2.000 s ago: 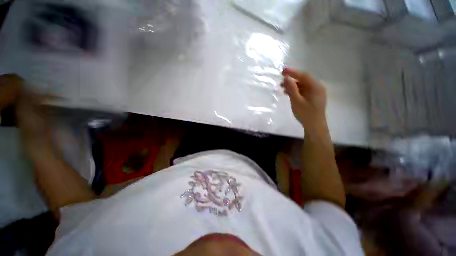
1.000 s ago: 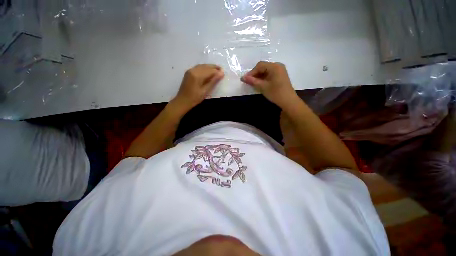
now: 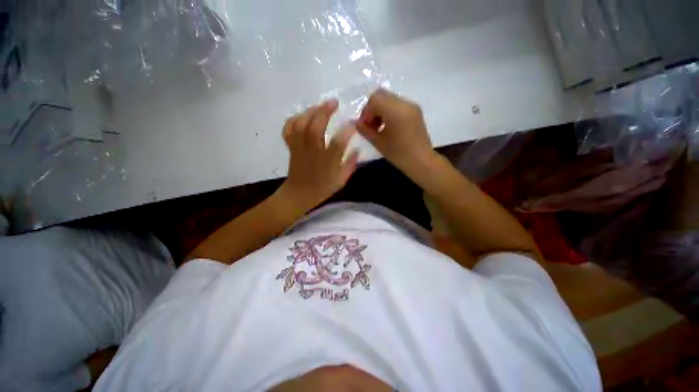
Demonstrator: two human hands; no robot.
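A clear plastic bag (image 3: 345, 46) lies on the white table in front of me, seen mostly as glare and wrinkles. My right hand (image 3: 395, 126) pinches the near edge of the bag between thumb and fingers. My left hand (image 3: 316, 149) is just beside it at the table's near edge, with its fingers apart and raised. I see nothing held in the left hand.
Bagged boxes (image 3: 38, 115) in shiny film lie at the left. More wrinkled film (image 3: 184, 38) lies at the upper left. A row of boxes (image 3: 613, 38) stands at the upper right, with loose plastic (image 3: 644, 111) hanging below. A person's clothed leg (image 3: 77, 298) is at lower left.
My left hand has opened from a pinch and its fingers have spread. My right hand has shifted slightly left with the bag's edge. The bag's far part now slants to the left.
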